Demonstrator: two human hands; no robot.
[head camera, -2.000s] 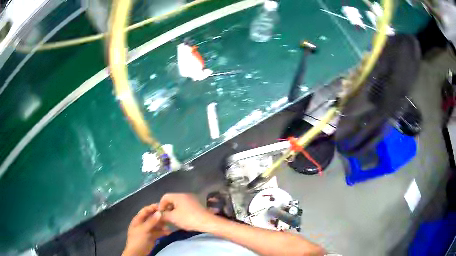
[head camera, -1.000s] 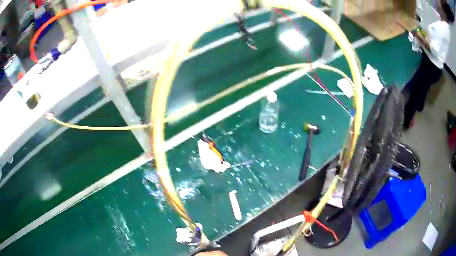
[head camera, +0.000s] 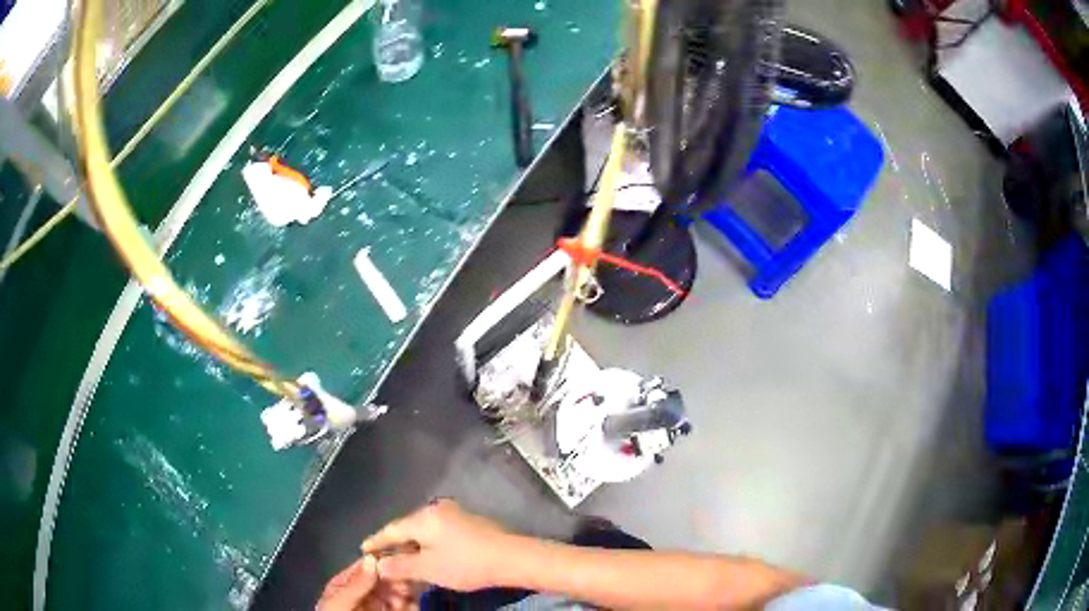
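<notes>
My right hand (head camera: 440, 547) reaches in from the lower right, its fingertips meeting those of my left hand (head camera: 358, 587) below the bench edge. A small dark spot shows at the fingers; I cannot tell whether they hold something. The left hand is partly cut off by the bottom edge. A white-crusted dispensing nozzle (head camera: 334, 412) on the yellow hose (head camera: 143, 263) lies at the edge of the green bench (head camera: 131, 394), beyond my hands. The glue tank (head camera: 597, 424), with a dark cylinder and fittings on its white lid, stands on the floor to the right.
On the bench are a white rag (head camera: 281, 195) with an orange-black tool, a white strip (head camera: 380, 287), a hammer (head camera: 520, 102) and a clear bottle (head camera: 398, 45). A red tie (head camera: 621, 260) wraps the hose above the tank. A black fan (head camera: 717, 107) and blue stool (head camera: 800, 197) stand beyond.
The view has tilted down and turned right; the bench items sit further left. My hands, nearly out of view a second ago, show again, fingertips together as two seconds ago.
</notes>
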